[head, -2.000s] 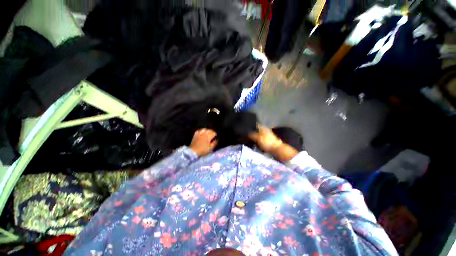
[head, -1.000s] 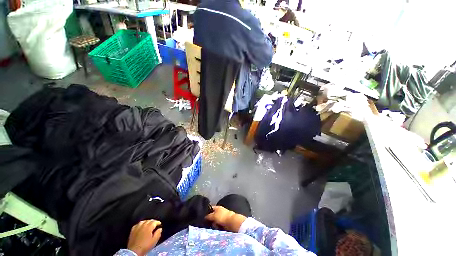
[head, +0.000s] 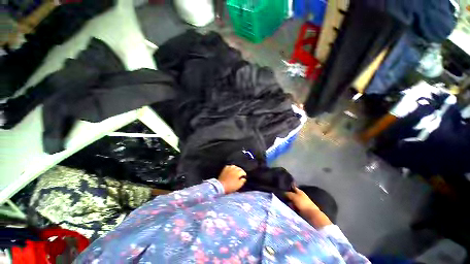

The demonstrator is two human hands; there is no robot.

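Note:
A black garment [head: 216,152] with a small white mark lies at my lap and runs into the heap of black garments [head: 232,98] in front of me. My left hand [head: 232,178] grips the cloth near the white mark. My right hand [head: 300,198] is closed on a bunched, rolled end of the black cloth at the right. Whether a tool is in the right hand cannot be seen.
The heap sits on a blue crate [head: 282,148] with a white rim. At left is a pale table [head: 26,147] bearing black pieces. A red stool [head: 308,49], a green crate [head: 255,20] and a person [head: 412,26] are farther off. A dark round item [head: 322,202] is beside my right hand.
The view has swung left and down since one second ago, so the pale table shows again. Both hands stay on the black garment.

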